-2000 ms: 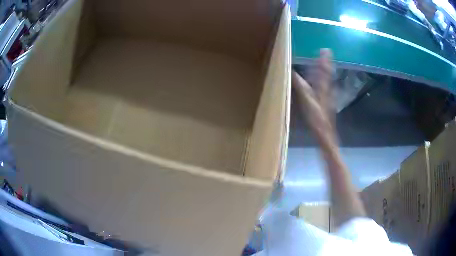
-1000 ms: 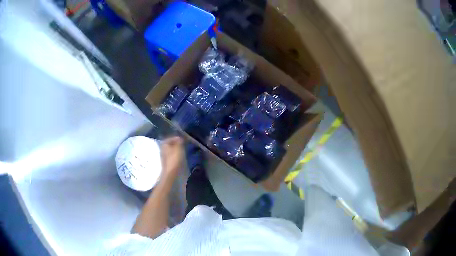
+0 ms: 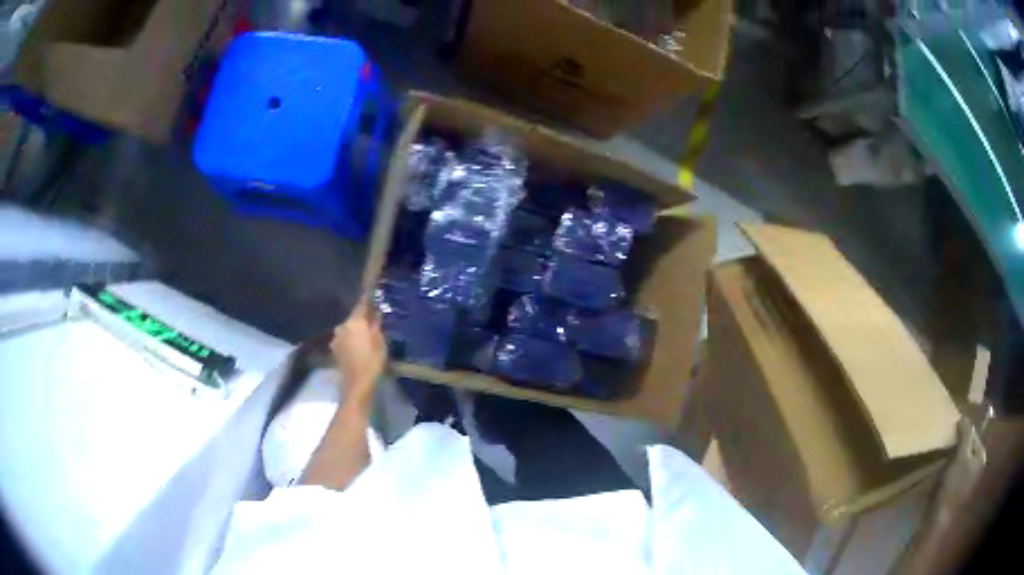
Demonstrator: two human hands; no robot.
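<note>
A brown supply carton (image 3: 674,326) stands open in front of me. Several dark navy boxes (image 3: 584,281) in shiny clear film lie inside it. My left hand (image 3: 360,347) grips the carton's rim at its near left corner. A second brown carton (image 3: 764,382) with a raised flap is at the right. A blurred, skin-toned shape is at its far right corner; I cannot tell whether it is my right hand or torn cardboard.
A blue stool (image 3: 281,124) stands beyond the carton on the left. Another brown carton (image 3: 573,67) is behind it. A white round tub (image 3: 298,438) is by my left forearm. A white machine (image 3: 124,416) is at left, a green surface (image 3: 966,135) at upper right.
My left hand has moved from beside the tub onto the supply carton's rim, and the carton sits turned in view. The large carton at the right is lower and farther off.
</note>
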